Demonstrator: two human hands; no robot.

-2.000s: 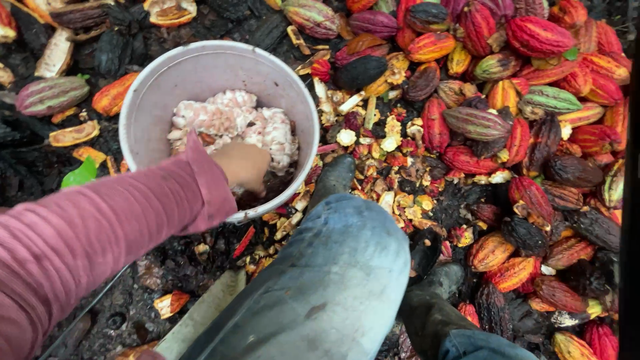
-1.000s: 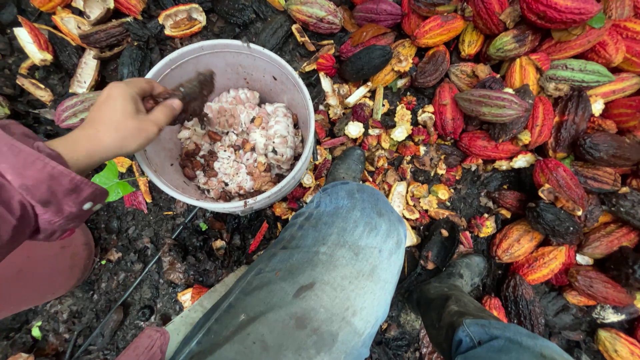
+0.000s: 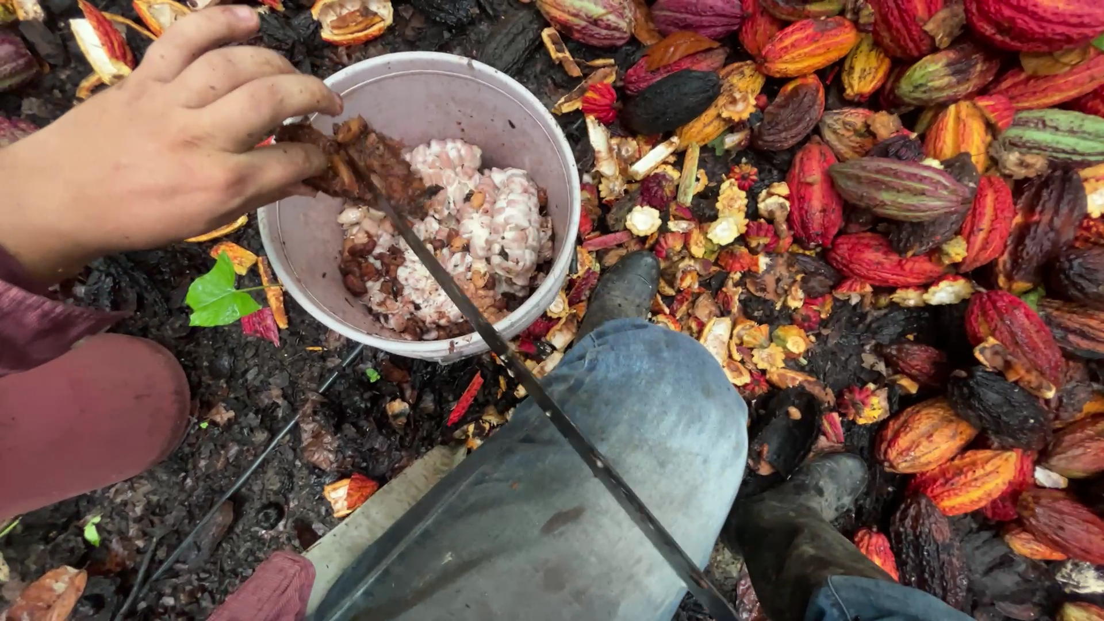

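Note:
My left hand (image 3: 198,138), at the upper left, pinches a dark brown, wet clump of cacao beans and pulp (image 3: 371,164) over a whitish plastic bucket (image 3: 431,90). White, pulpy cacao beans (image 3: 483,216) lie in the bucket, with some brown ones among them. A long, dark, narrow blade (image 3: 552,405), apparently a machete, runs from the bottom edge across the jeans-clad knee to the bucket, its far end at the clump. Its handle lies outside the picture. My right hand is not in view.
Red, orange, green and dark cacao pods (image 3: 901,188) are heaped at the right. Cut husk pieces (image 3: 733,216) litter the ground between heap and bucket. Two dark boots (image 3: 623,289) stand near them. A rounded maroon shape (image 3: 86,414) and a thin dark rod (image 3: 250,474) are at the left.
The left hand was down in the bucket, then rose to its left side with a brown clump. Now the blade has come into view across the knee, reaching that clump.

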